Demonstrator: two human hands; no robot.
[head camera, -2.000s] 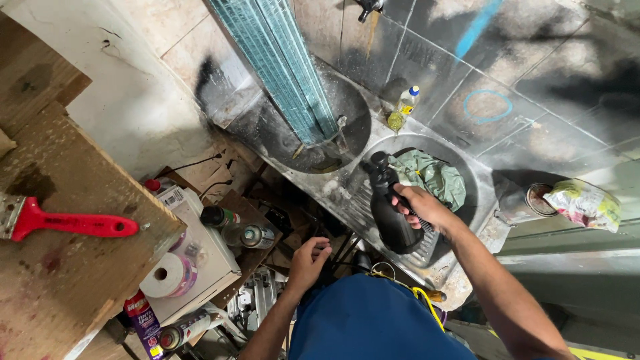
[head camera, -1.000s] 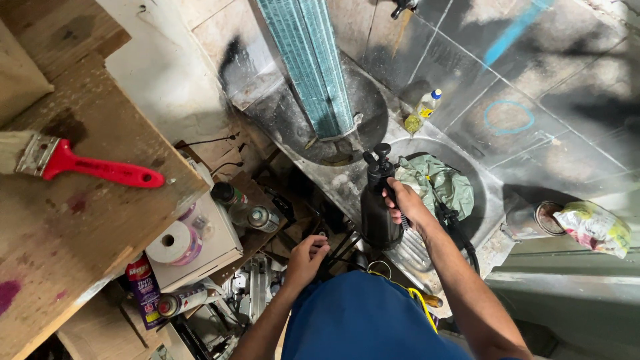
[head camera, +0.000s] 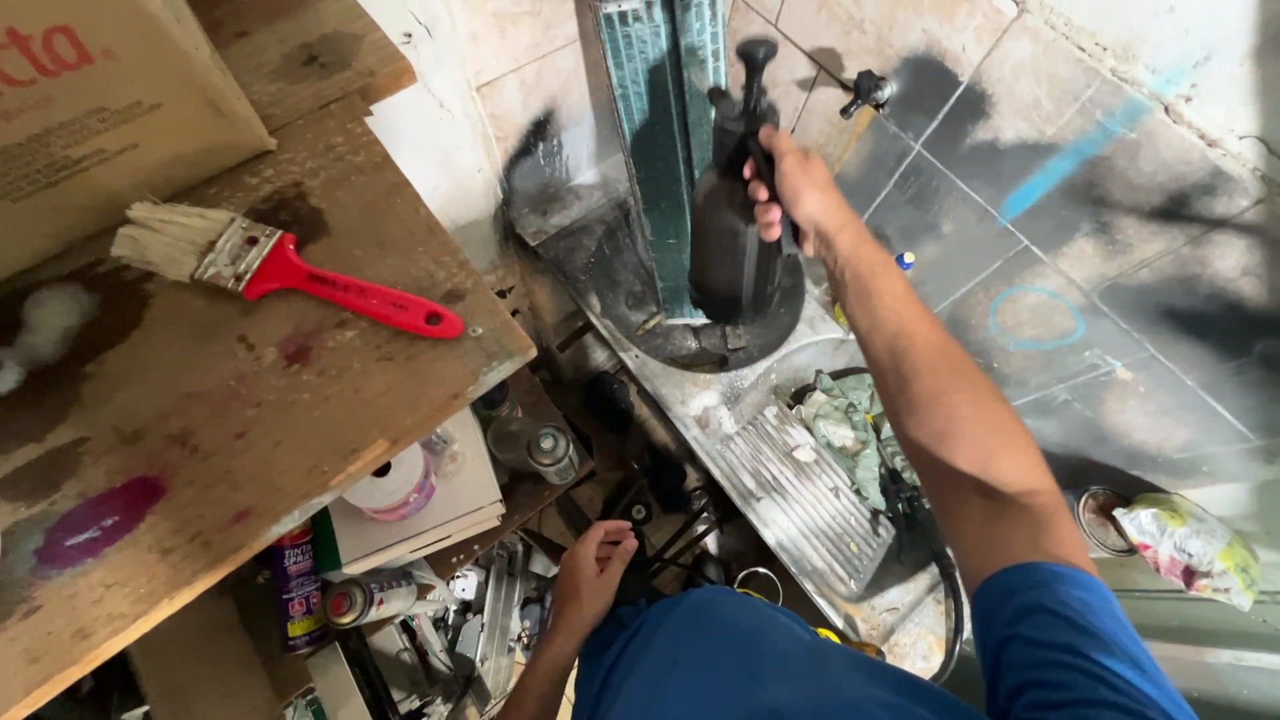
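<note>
My right hand (head camera: 795, 195) grips the handle of a black pump sprayer bottle (head camera: 735, 235), held upright over the left sink basin (head camera: 640, 290). Behind the bottle, a teal finned coil panel (head camera: 655, 150) stands with its lower end in that basin and leans toward the tiled wall. My left hand (head camera: 597, 570) hangs near my waist, its fingers slightly curled, holding nothing. A crumpled green cloth (head camera: 845, 425) lies in the right basin, partly hidden by my right forearm, with a black hose (head camera: 945, 590) beside it.
A paintbrush with a red handle (head camera: 360, 300) lies on the wooden shelf (head camera: 400, 400) at left, near a cardboard box (head camera: 110, 120). Spray cans (head camera: 370, 598) and metal parts are below it. A black tap (head camera: 866, 92) juts from the wall. A can (head camera: 1103, 520) and plastic bag (head camera: 1190, 550) sit at right.
My right hand has lifted the black sprayer from beside the right basin and moved it up and left, in front of the coil panel. My left hand remains low near my waist.
</note>
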